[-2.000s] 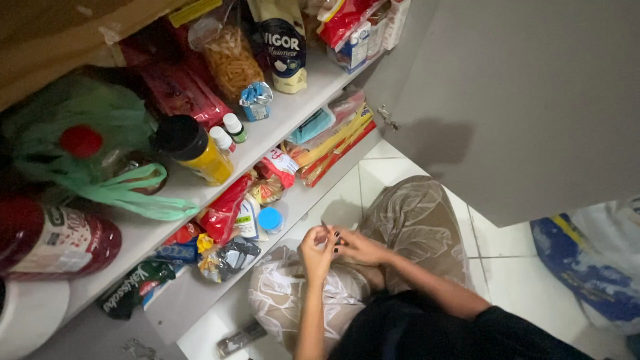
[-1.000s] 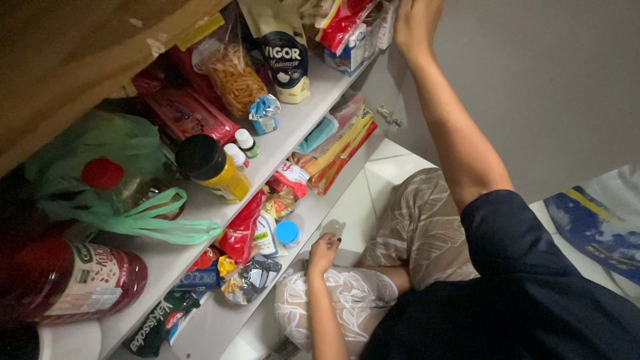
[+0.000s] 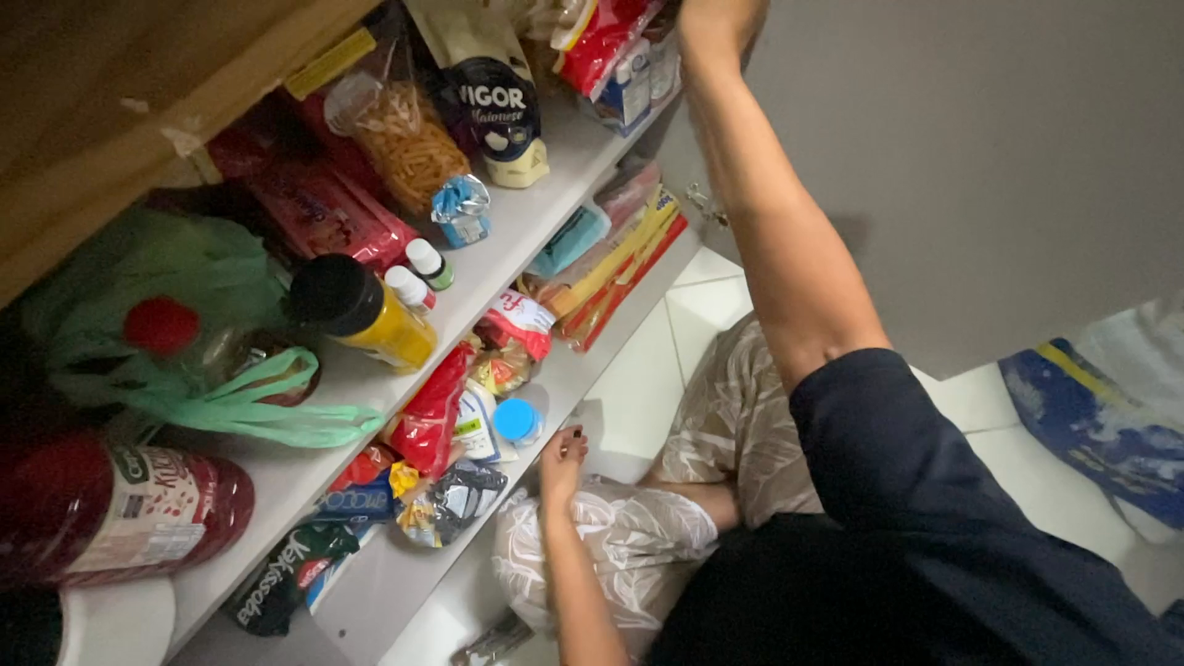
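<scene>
My right hand [image 3: 721,30] reaches up to the top edge of the view, beside the end of the upper shelf and the edge of the grey cabinet door; its fingers are cut off, so what it touches is hidden. Nearest to it are a red plastic packet [image 3: 606,46] and a blue and white box [image 3: 626,92]. My left hand [image 3: 562,455] hangs above my knee by the front edge of the lower shelf, fingers loosely curled, with no object visible in it. Just left of it stands a container with a blue lid [image 3: 516,421].
On the upper shelf [image 3: 518,217] are a mayonnaise pouch [image 3: 495,106], a yellow bottle with black cap [image 3: 365,310], small white-capped bottles, a green plastic bag [image 3: 166,305] and a large red jar [image 3: 139,509]. The grey door [image 3: 971,166] stands at right. Packets fill the lower shelf.
My hands were together over my lap two seconds ago. They have parted: the right has gone up to the shelf end and door edge, the left stays low near the lower shelf.
</scene>
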